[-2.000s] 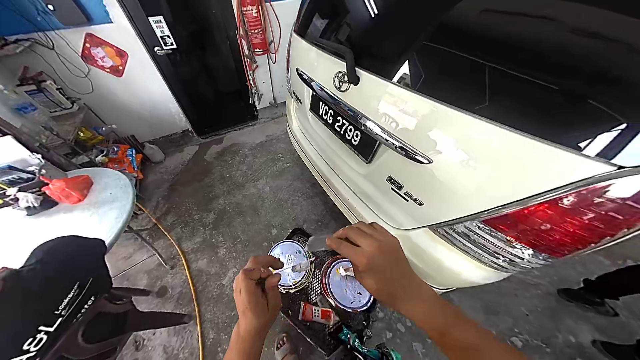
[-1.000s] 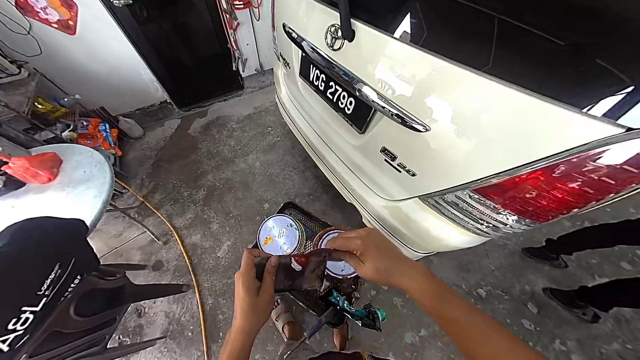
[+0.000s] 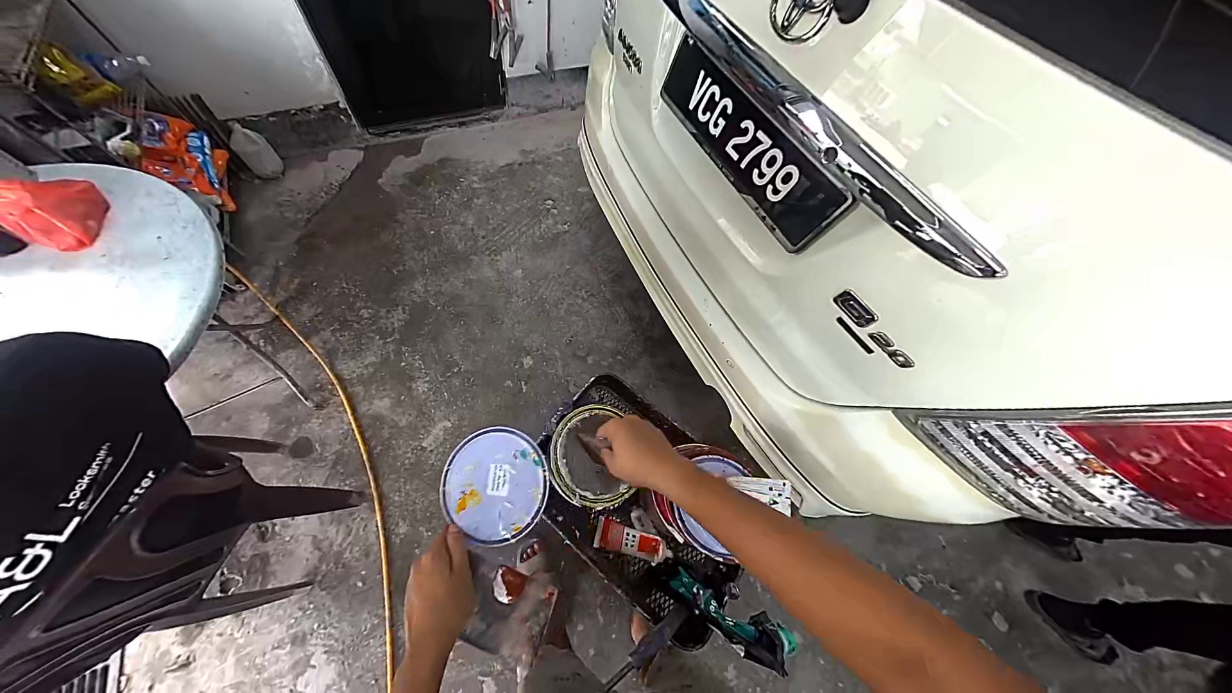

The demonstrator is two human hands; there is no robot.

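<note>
My left hand [image 3: 438, 587] holds the edge of a round white-lilac can lid [image 3: 494, 485] with paint smears and a label, and a flat dark plate [image 3: 500, 616] bearing a reddish dab lies just below it. My right hand [image 3: 637, 452] grips a small spreader [image 3: 593, 449] whose blade is down inside an uncovered round can [image 3: 576, 481] of greyish filler. The can stands in a black mesh tray [image 3: 616, 385]. Beside it are a red and white tube [image 3: 630, 539] and a second can [image 3: 707, 505], lid on, partly behind my right forearm.
The white car's rear bumper [image 3: 770, 385] is close at the right. A yellow hose [image 3: 361, 433] crosses the concrete floor. At left are a dark plastic chair [image 3: 241, 500] with a black shirt over it and a round table [image 3: 183, 250]. Another person's shoes [image 3: 1068, 621] show at lower right.
The lid sat on its can one second ago; now my left hand holds it to the left of the can, which is uncovered. My right hand has moved over that can.
</note>
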